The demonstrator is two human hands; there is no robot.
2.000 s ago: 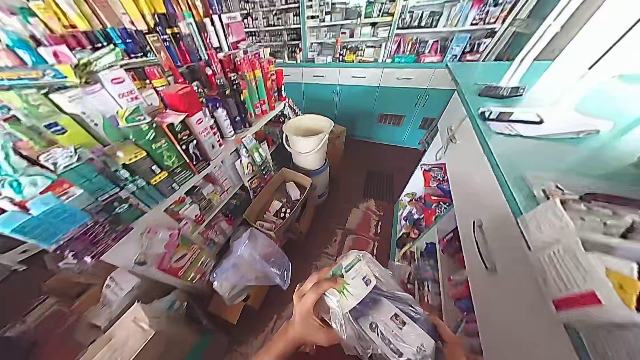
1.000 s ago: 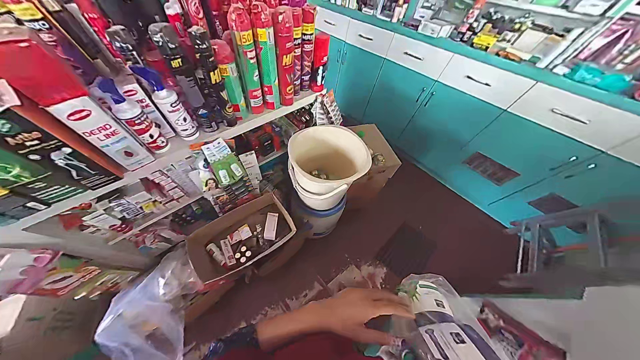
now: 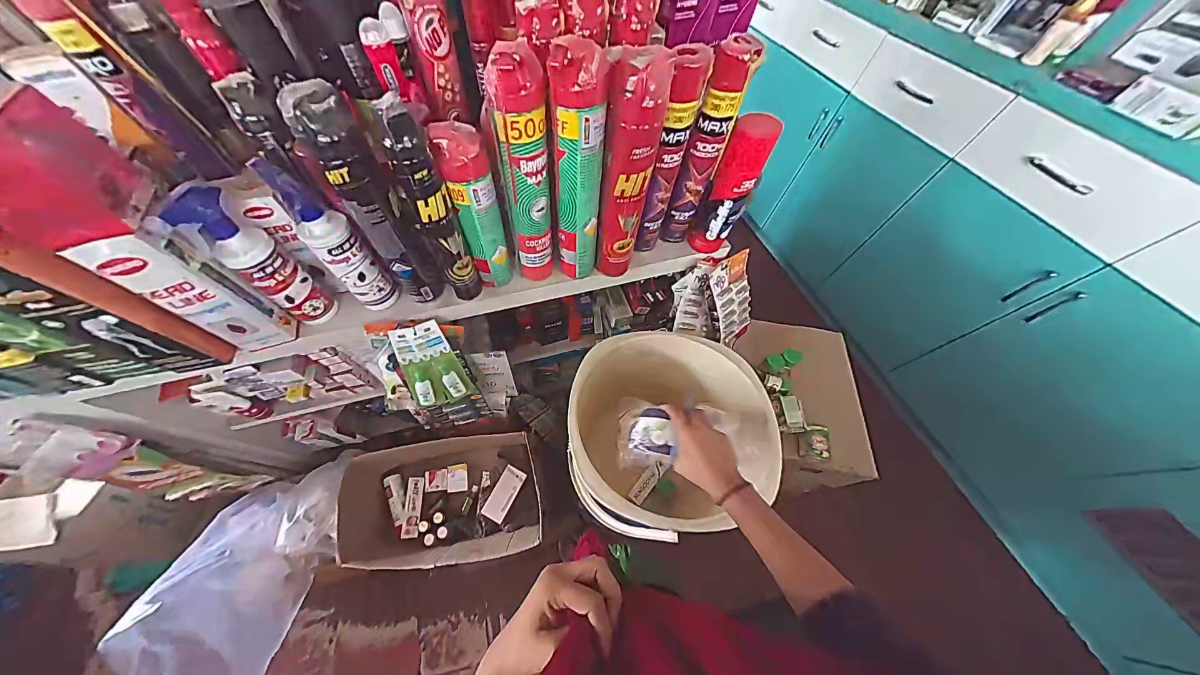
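Note:
My right hand [image 3: 701,452] reaches down inside a cream plastic bucket [image 3: 586,394]. Its fingers are on a small plastic-wrapped pack [image 3: 652,433] in white and dark blue. Beneath the hand, a small white carton [image 3: 647,483] and a bit of green lie at the bucket's bottom. My left hand [image 3: 581,600] is low in the view, in front of the bucket, its curled fingers gripping dark red cloth [image 3: 647,637]. Left of the bucket is an open cardboard box [image 3: 441,558] with small cartons and tubes.
Insecticide spray cans [image 3: 530,169] crowd the white shelf [image 3: 506,302] above the bucket. A second cardboard box [image 3: 839,403] with green-capped items touches the bucket's right side. Teal cabinets [image 3: 975,281] line the right. A translucent plastic bag [image 3: 225,572] lies at lower left, on the floor.
The view has moved closer to the bucket. A hand was at a large plastic-wrapped pack at lower right before; now my right hand is inside the bucket. The large pack is out of view.

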